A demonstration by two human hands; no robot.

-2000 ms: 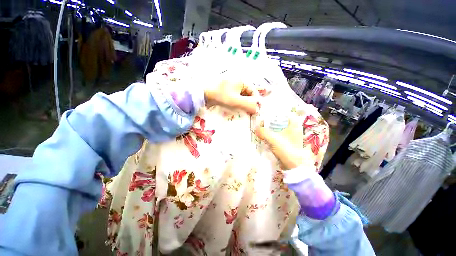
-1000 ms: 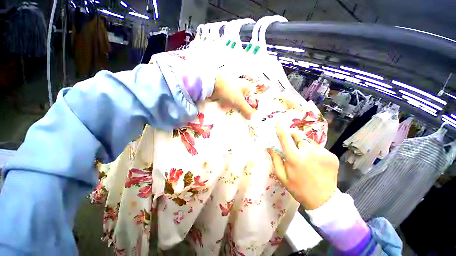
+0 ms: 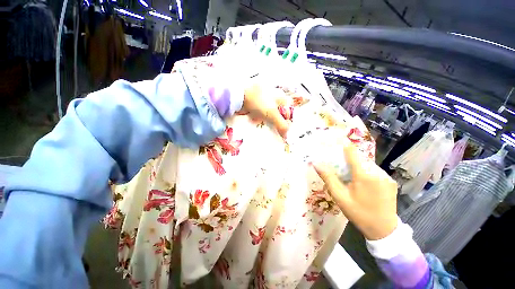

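Observation:
The cream floral blouse (image 3: 248, 163) hangs in front of me on a white hanger (image 3: 299, 42), with more alike behind it. My left hand (image 3: 262, 107) lies at the neckline and upper front, and its fingers hold the cloth near the top of the placket. My right hand (image 3: 364, 192) is at the right side of the blouse front. A small pale greenish-white thing (image 3: 342, 172) shows by its fingers, too blurred to name. Bright glare hides the fingertips and the cloth between the hands.
A thick grey rail (image 3: 406, 42) runs above the blouses to the right. Striped garments (image 3: 460, 197) and white garments (image 3: 423, 152) hang at the right. A white block-like end (image 3: 342, 268) shows below the blouse. A white surface edge is at far left.
Over the last two seconds my right hand has moved from the middle front out to the right and slightly down. My left hand has shifted little. The blouse front has opened slightly near the top.

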